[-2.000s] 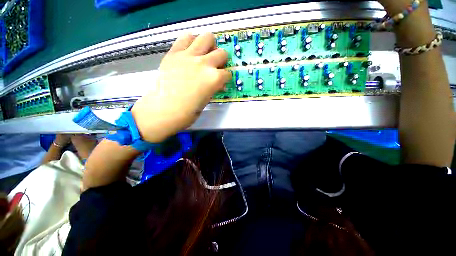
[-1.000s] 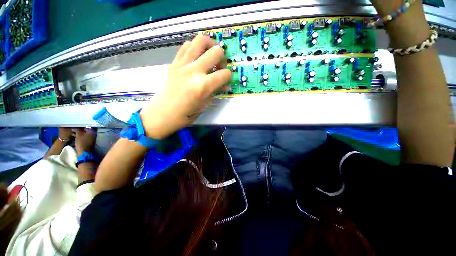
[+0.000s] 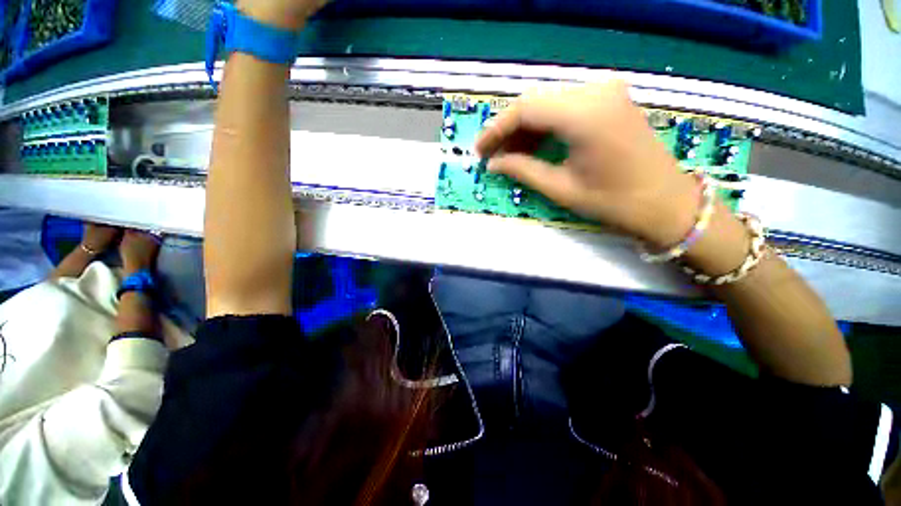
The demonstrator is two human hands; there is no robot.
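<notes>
A green PCB panel lies between the conveyor rails, with small blue parts and upright capacitors on it. My right hand is over the middle of the panel and hides part of it. Its thumb and forefinger point at the panel's left part; whether they hold a small part cannot be told. My left hand is at the top edge beyond the far rail, mostly cut off by the picture. What it holds is hidden.
The silver conveyor rail runs across in front of me. Blue component bins stand on the green mat beyond it, another at the upper left. A second board lies far left. A neighbouring person's hands show below it.
My left hand has left the panel and moved up past the far rail. My right hand has come down from the upper right over the panel. The view has shifted, showing more of the bins.
</notes>
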